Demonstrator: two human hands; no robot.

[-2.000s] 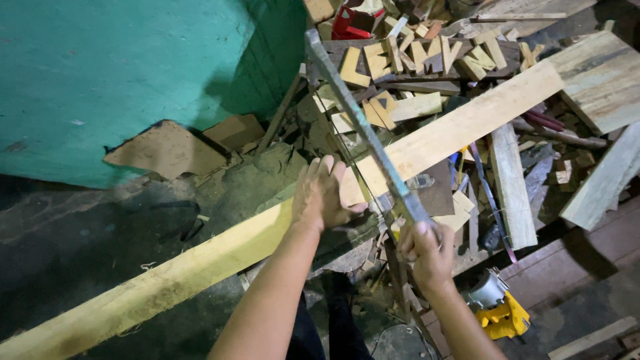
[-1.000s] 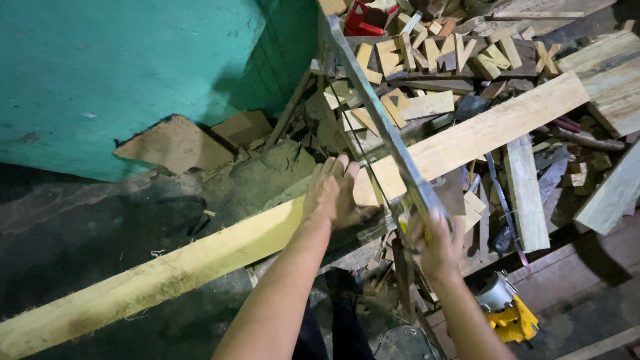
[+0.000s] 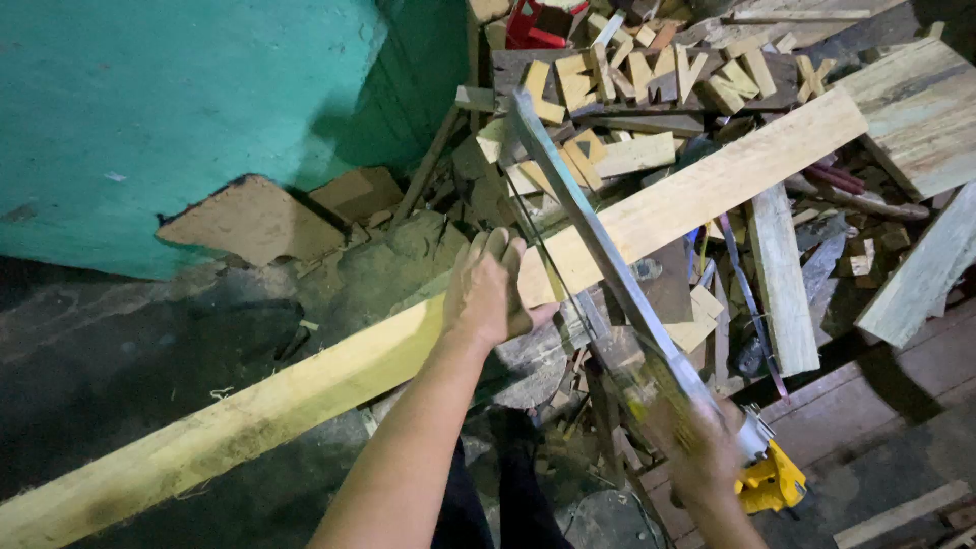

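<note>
A long wooden plank [image 3: 709,187] runs diagonally from the lower left to the upper right. My left hand [image 3: 488,290] grips it near the middle, fingers over its far edge and thumb at the near side. My right hand [image 3: 698,442], blurred, is closed around the near end of a bow saw [image 3: 595,229] with a metal frame. The thin saw blade [image 3: 540,240] crosses the plank just right of my left hand, touching or very near the wood. The saw's grip is mostly hidden by my fingers.
Small wooden letters [image 3: 579,80] lie on a dark board at the back. Wood offcuts [image 3: 785,282] are heaped at the right, beside a wide board [image 3: 923,114]. A yellow power tool [image 3: 774,480] sits at lower right. A green wall [image 3: 175,114] stands at the left.
My right hand and the saw have moved back toward my body, down and to the right in view. My left hand stays on the plank.
</note>
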